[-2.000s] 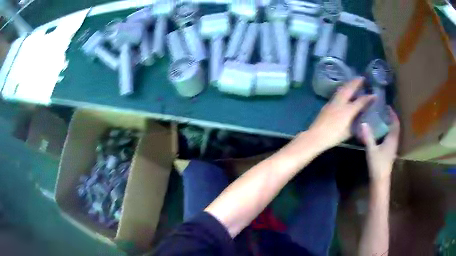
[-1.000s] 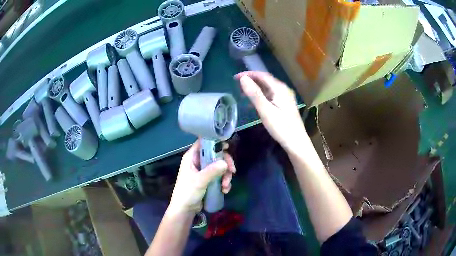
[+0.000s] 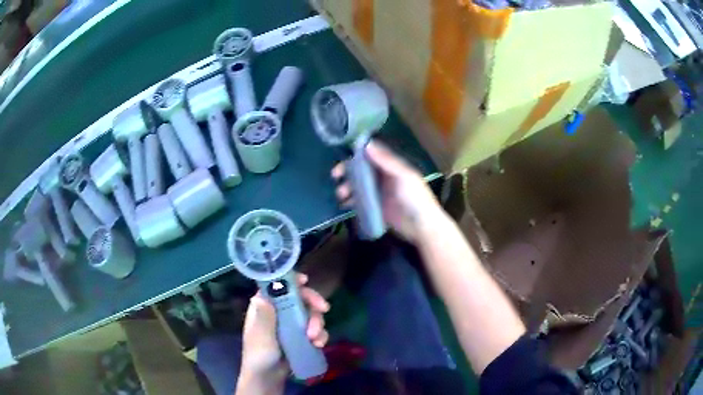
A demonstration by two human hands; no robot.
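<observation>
My left hand (image 3: 266, 332) is closed around the handle of a grey fan body (image 3: 291, 328). Its round head is up, with the open side showing hub and spokes, and a small dark and white spot shows below the head. My right hand (image 3: 397, 189) grips the handle of a second fan body (image 3: 364, 112), held upright near the bench edge with its open face to the left. Several more grey fan bodies (image 3: 196, 197) lie or stand on the green bench (image 3: 308, 189) to the left.
A tall carton (image 3: 462, 85) with orange-brown tape stands on the bench at right. A torn brown carton (image 3: 555, 200) is below it. A floor carton (image 3: 632, 339) of grey bodies is at lower right. More cartons (image 3: 150, 347) are under the bench at lower left.
My right hand, empty a second ago, now holds the fan body from beside the carton. My left hand has moved down and left, and its fan's open side has turned to face me.
</observation>
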